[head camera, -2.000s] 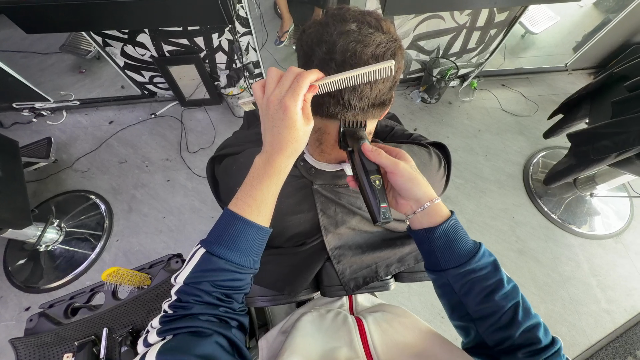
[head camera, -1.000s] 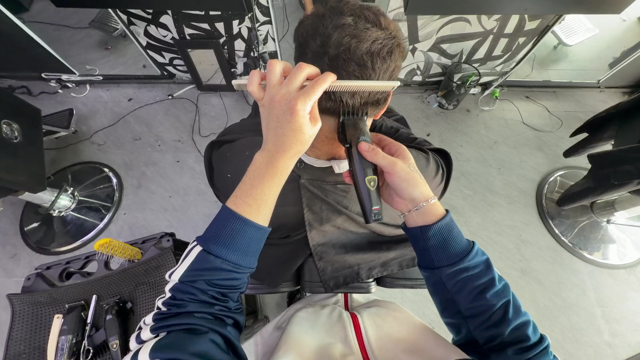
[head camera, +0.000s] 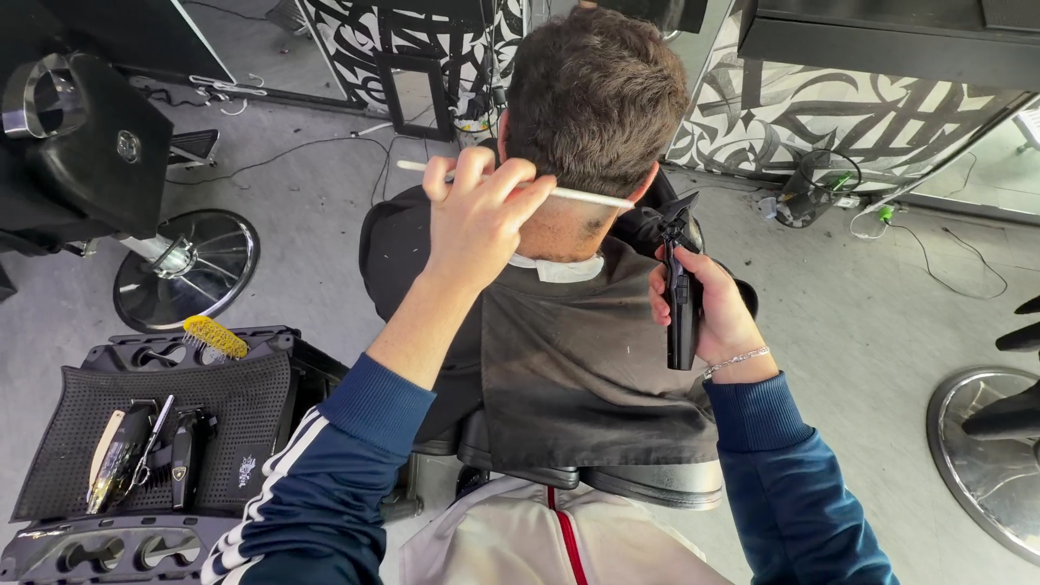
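My left hand (head camera: 481, 219) grips a light-coloured comb (head camera: 589, 197), seen nearly edge-on, across the nape hairline of a seated person's dark hair (head camera: 597, 97). Black cordless hair clippers (head camera: 682, 301) are in my right hand (head camera: 717, 305), upright with the blade end at the top, to the right of the neck and apart from the hair. A white neck strip (head camera: 561, 268) circles the neck above a black cape (head camera: 585, 366) that covers the person's shoulders and back.
At lower left a black trolley with a perforated mat (head camera: 252, 414) holds more clippers (head camera: 188, 455), scissors (head camera: 150, 447) and a yellow brush (head camera: 215, 336). Chrome chair bases stand left (head camera: 231, 268) and right (head camera: 967, 422). Cables (head camera: 284, 150) cross the floor near a wire bin (head camera: 812, 191).
The clippers, at the nape hair under the comb a second ago, have moved right, away from the head. The comb, level then, now slopes down to the right and shows its narrow edge.
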